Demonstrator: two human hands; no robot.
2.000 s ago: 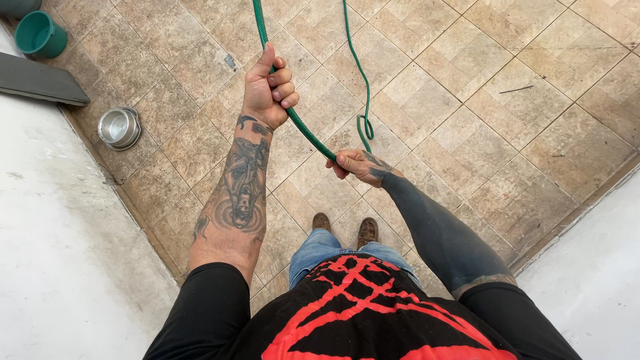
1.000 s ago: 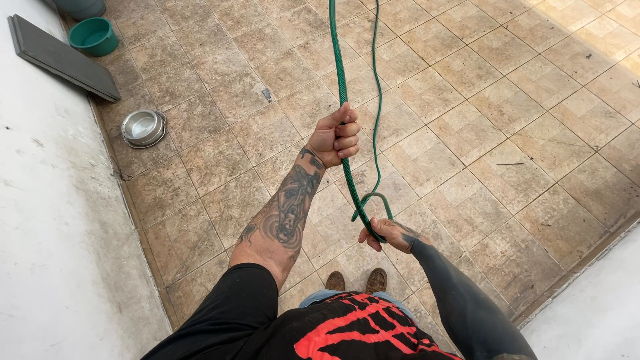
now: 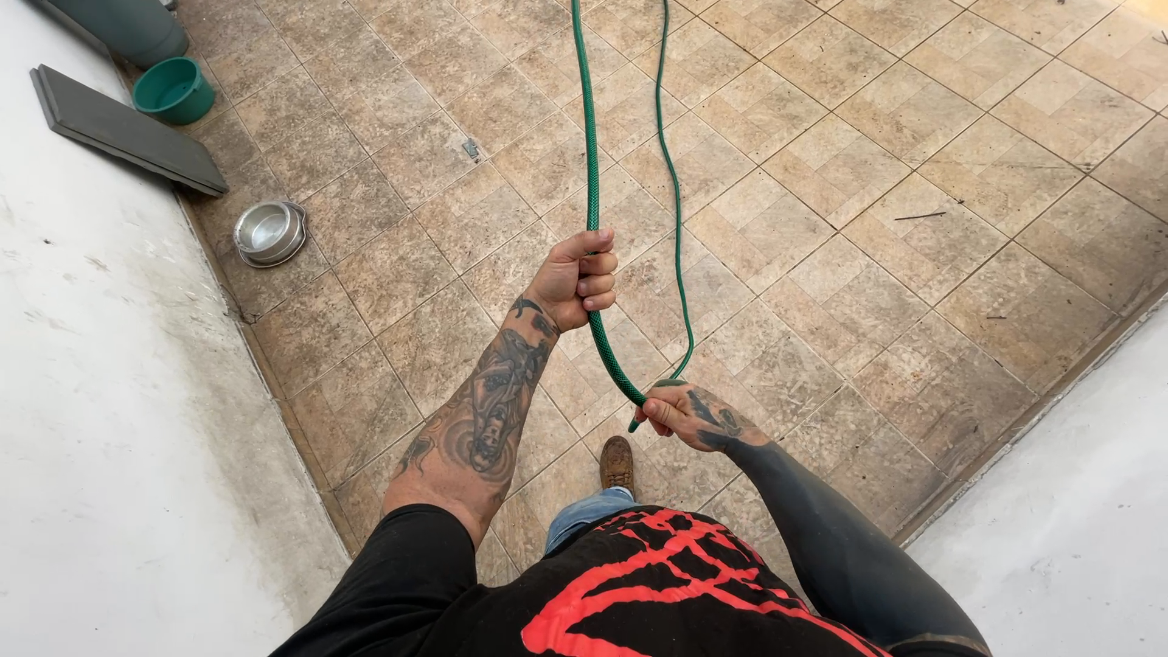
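A green garden hose (image 3: 591, 155) runs down from the top edge into my left hand (image 3: 580, 281), whose fingers are wrapped round it. Below that fist the hose bends to the right and reaches my right hand (image 3: 684, 415), which grips it between thumb and fingers. A thinner-looking length of green hose (image 3: 677, 210) comes down on the right and passes behind my right hand. A short piece of hose shows just under that hand; how these lengths join is hidden by the fingers.
Beige floor tiles (image 3: 785, 338) lie between two white walls (image 3: 119, 383). Along the left wall are a metal pet bowl (image 3: 270, 234), a leaning grey panel (image 3: 128, 128), a green plastic tub (image 3: 173, 90) and a large grey container (image 3: 137, 27). A thin twig (image 3: 920, 216) lies at right.
The loop of hose seen beyond my right hand one second ago no longer shows as an open loop. Both hands still hold the hose. Only one boot shows now, where two did before.
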